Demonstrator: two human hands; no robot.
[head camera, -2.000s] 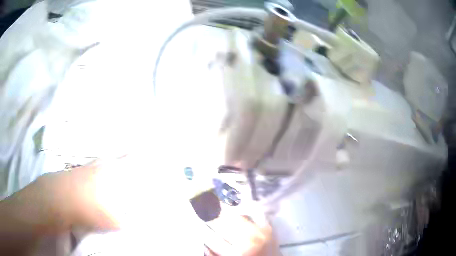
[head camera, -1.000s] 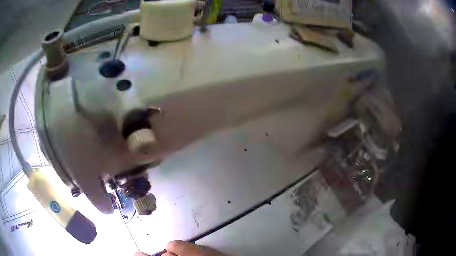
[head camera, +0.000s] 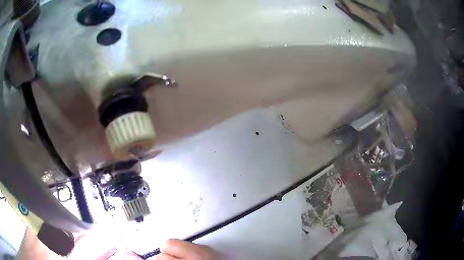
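Observation:
The off-white sewing machine arm (head camera: 213, 76) fills the upper view. Its cream ribbed tension knob (head camera: 131, 133) faces me, with a smaller knob (head camera: 136, 208) lower down. The needle area (head camera: 96, 190) is in bright glare. My left hand (head camera: 84, 249) is at the bottom edge, left of the needle area, partly behind the lamp (head camera: 56, 239) and washed out. My right hand (head camera: 184, 250) is low, right of the needle, cut off by the edge, fingers towards the left hand. Glare hides any cloth at the fingertips, so I cannot tell what they hold.
The white machine bed (head camera: 219, 167) has a dark seam line along its front. A cluttered tray with clear and red items (head camera: 374, 162) lies to the right, with crumpled white material (head camera: 381, 233) below it. Brown cardboard scraps (head camera: 369, 15) rest on top of the arm.
The view has moved closer to the machine head, which looks larger. The lamp now appears further left, partly behind the head. My left hand has come into view since one second ago; my right hand stays low.

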